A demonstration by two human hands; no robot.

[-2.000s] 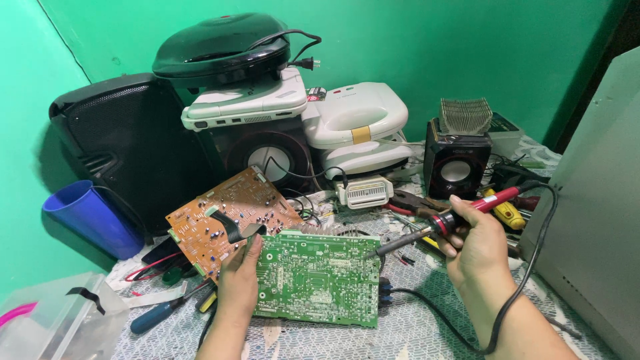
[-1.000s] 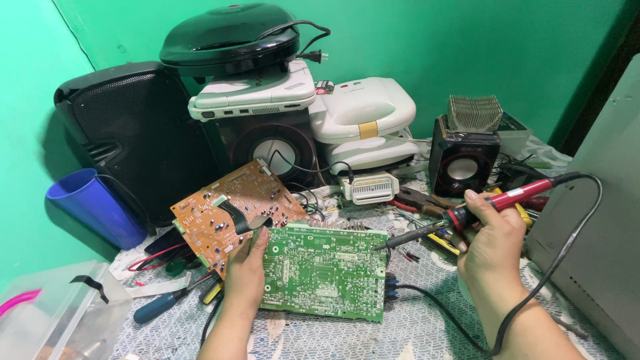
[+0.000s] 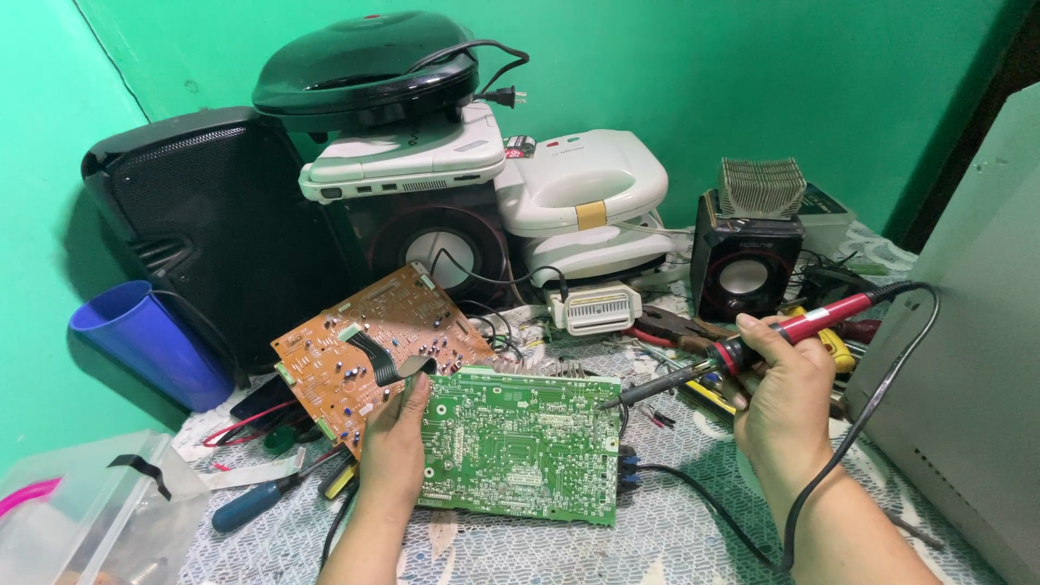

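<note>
My left hand (image 3: 394,455) grips the left edge of a green circuit board (image 3: 520,447), thumb on its top left corner, solder side facing me. My right hand (image 3: 784,390) holds a red and black soldering iron (image 3: 821,317) whose tip points left at the board's upper right corner; whether it touches cannot be told. Behind and left, an orange-brown circuit board (image 3: 390,341) with components lies tilted, and a dark ribbon cable (image 3: 374,357) runs from it toward the green board. A black cable with blue connectors (image 3: 630,469) is at the green board's right edge.
A blue-handled screwdriver (image 3: 248,505) and a clear plastic box (image 3: 106,504) are at the left, near a blue cup (image 3: 150,345). Behind stand speakers (image 3: 743,260), a white sandwich maker (image 3: 585,179) and a black appliance (image 3: 366,69). Pliers (image 3: 674,325) lie behind the iron; a grey metal panel (image 3: 967,325) borders the right.
Both hands keep their hold on the green board and the soldering iron. The iron's tip stays at the board's upper right corner.
</note>
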